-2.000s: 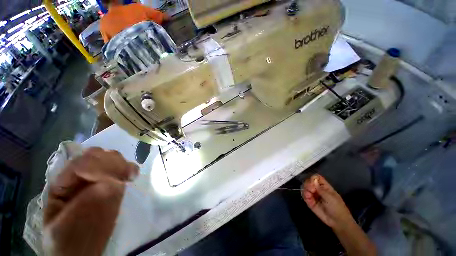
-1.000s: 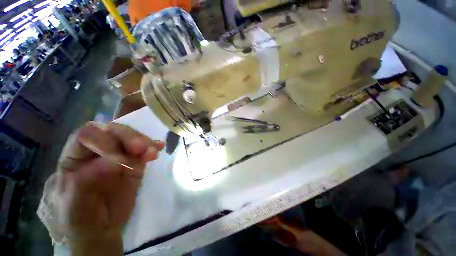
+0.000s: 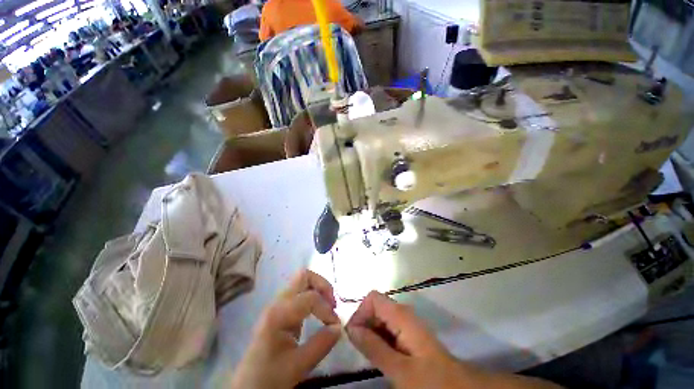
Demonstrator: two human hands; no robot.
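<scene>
My left hand (image 3: 293,334) and my right hand (image 3: 403,342) meet low in the middle, just in front of the lit needle area. Thumb and fingertips of both are pinched. A tiny pale bit shows between them, seemingly sewing thread; whether a needle is there is too small to tell. The beige trousers (image 3: 163,285) lie bunched on the table at the left, touched by neither hand. The cream sewing machine (image 3: 449,156) stands behind my hands, its needle and presser foot area (image 3: 373,237) brightly lit.
Slim dark snips or tweezers (image 3: 460,237) lie on the machine bed right of the needle. A dark oval pad (image 3: 326,229) is left of it. Open cardboard boxes (image 3: 251,150), a striped chair (image 3: 304,68) and a person in orange (image 3: 293,17) are beyond the table.
My left hand has moved right and down, and my right hand has come up from below the table edge to meet it. The view has shifted left, showing the whole trousers bundle.
</scene>
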